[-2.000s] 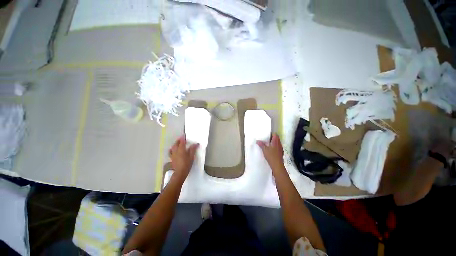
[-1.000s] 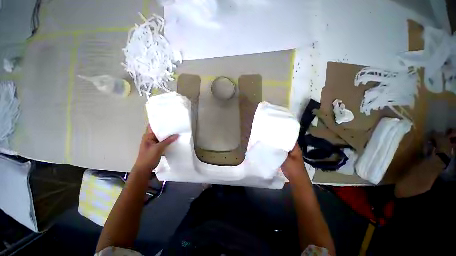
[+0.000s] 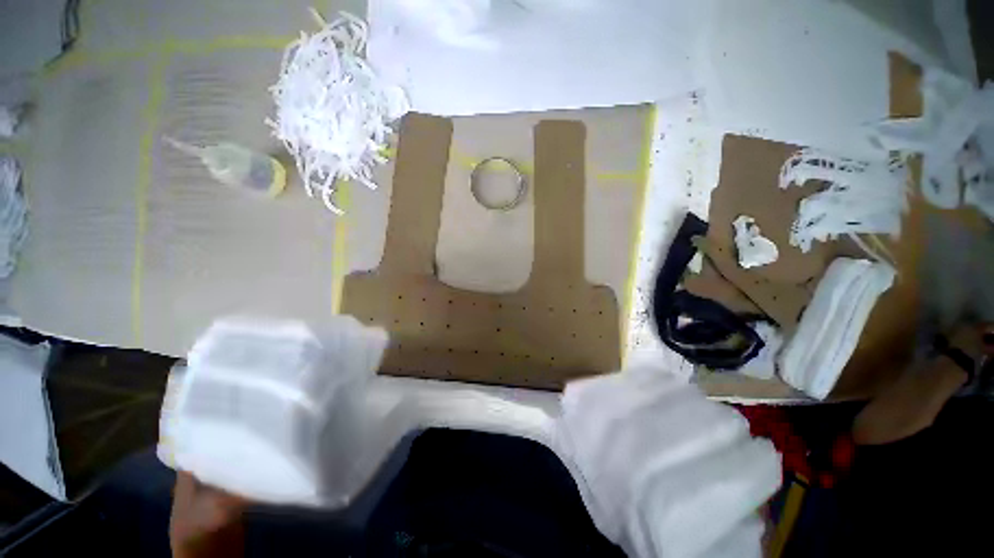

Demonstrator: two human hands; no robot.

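Observation:
A thick stack of white cut panels [image 3: 256, 420] is lifted off the table at the front edge, its two straps fanned and bent towards me, slightly blurred. My left hand [image 3: 209, 521] shows only in part beneath the left strap and holds the stack; its fingers are hidden. My right hand is hidden behind the right strap. The brown cardboard pattern template [image 3: 491, 331] lies flat on the table, its two straps pointing away and small dots on its base. A tape roll [image 3: 498, 183] lies between the template's straps.
A glue bottle [image 3: 245, 169] lies left of a tangled pile of white strips [image 3: 332, 109]. A black band bundle [image 3: 708, 338] and folded white bundle [image 3: 837, 329] lie right. Another person's arm [image 3: 921, 409] is at the right edge.
The white stack has moved off the template towards me and over the table's front edge, its straps now bent. The template is uncovered. My hands have moved down and apart, mostly out of sight.

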